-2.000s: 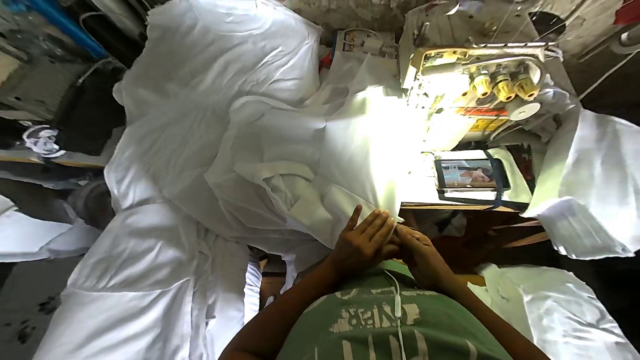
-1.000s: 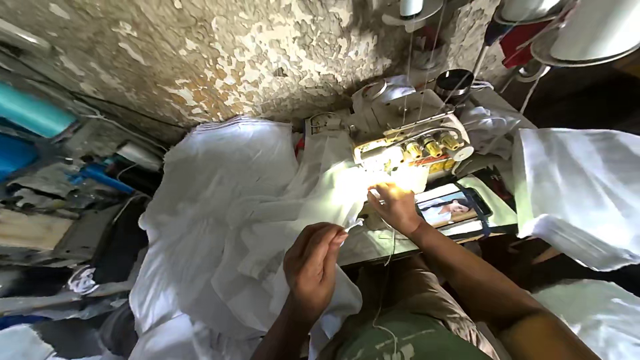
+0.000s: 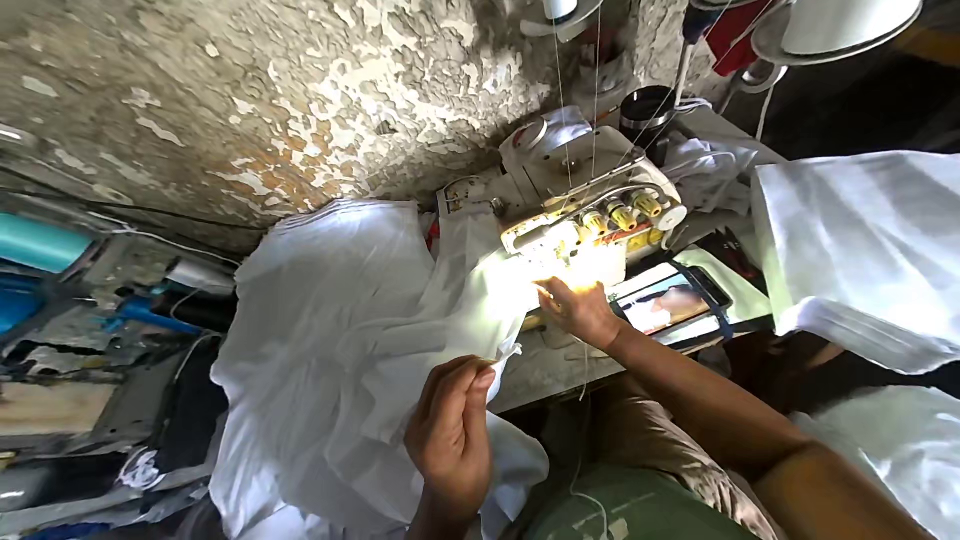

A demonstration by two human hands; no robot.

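Note:
White fabric (image 3: 352,322) spreads over the left of the work table and runs up to the lit needle area of an overlock sewing machine (image 3: 592,195). My right hand (image 3: 581,311) is at the machine's front, fingers bent in the glare; what they touch is hidden by the bright light. Lower down, my left hand (image 3: 454,427) is raised by the fabric's near edge, thumb and fingertips together beside a small twisted end of white cloth. Whether the fingertips pinch that end cannot be told. Yellow tension dials (image 3: 621,216) sit on the machine's front.
A phone (image 3: 671,304) with a lit screen lies strapped right of the machine. Thread cones (image 3: 847,26) hang at the upper right, with threads running down. A black cup (image 3: 646,112) stands behind. More white cloth (image 3: 862,247) hangs at right. A rough wall (image 3: 300,97) rises behind.
Two seconds ago both hands were together at the fabric's near edge; now they are apart, the right one at the machine. The view has tilted up. Since one second ago the hands have hardly moved.

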